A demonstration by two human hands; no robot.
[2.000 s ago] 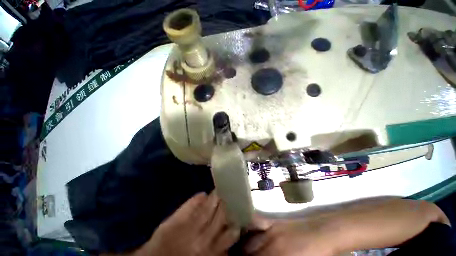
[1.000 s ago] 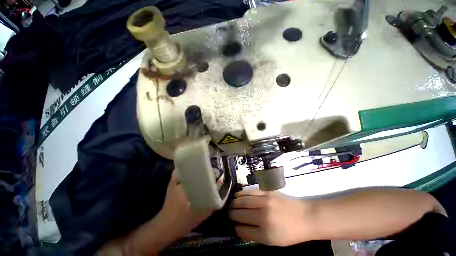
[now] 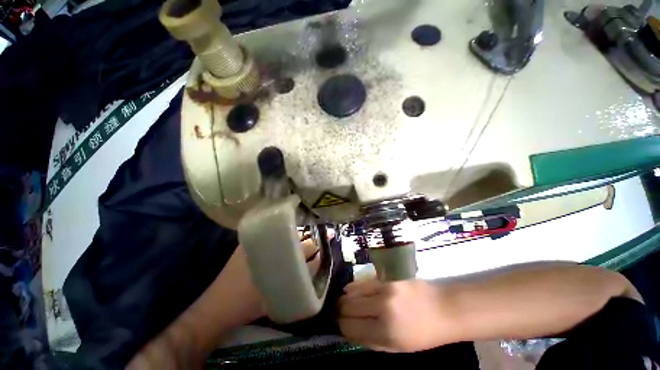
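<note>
Black fabric point(image 3: 155, 217) spreads over the white table left of the cream sewing machine head point(image 3: 289, 130) and runs under it to my hands. My left hand point(image 3: 311, 249) is mostly hidden behind the cream loop-shaped guard point(image 3: 275, 260); only some fingers show through the loop, and its grip cannot be seen. My right hand point(image 3: 383, 314) is in front of the needle area, fingers curled on a dark fabric edge beside the guard. The presser foot and needle are not clearly visible.
Thread snips with a red part point(image 3: 499, 225) lie on the table right of the needle area. A ribbed yellowish post point(image 3: 217, 54) stands on the head. Thread runs over the head. More dark fabric point(image 3: 94, 50) lies behind the table.
The view has shifted, with the machine head now further left. My hands, together near the guard earlier, are now apart on either side of it. More dark fabric shows left of the head.
</note>
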